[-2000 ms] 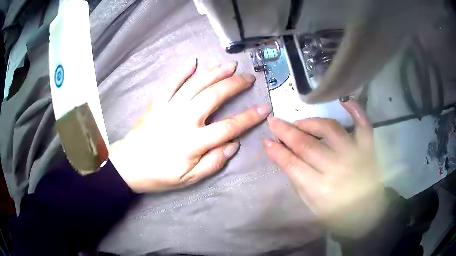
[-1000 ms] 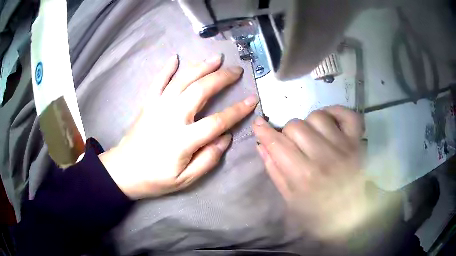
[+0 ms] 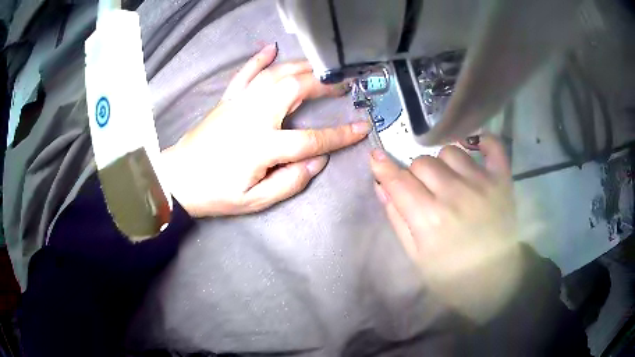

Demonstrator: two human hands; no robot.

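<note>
A large grey-mauve cloth (image 3: 278,258) lies across the table, its right edge running up to the presser foot (image 3: 361,95). My left hand (image 3: 261,143) rests flat on the cloth with its fingers spread; the index fingertip is at the edge just below the foot. My right hand (image 3: 445,209) is at the cloth edge, thumb and fingertips at the border, partly blurred by glare. Whether it pinches the cloth is hard to tell. A bluish needle plate (image 3: 387,108) shows right of the foot. The needle cannot be made out.
The pale sewing machine head (image 3: 445,35) fills the top, blurred. A white arm with a blue ring mark (image 3: 120,90) and brown end stands at left, over my left sleeve. The white table top (image 3: 571,216) with a dark line and dark looped handles (image 3: 581,115) are at right.
My left hand has moved up towards the foot, its fingers nearer the machine head. The cloth's lower stitch line no longer shows. The view shifted left and then back.
</note>
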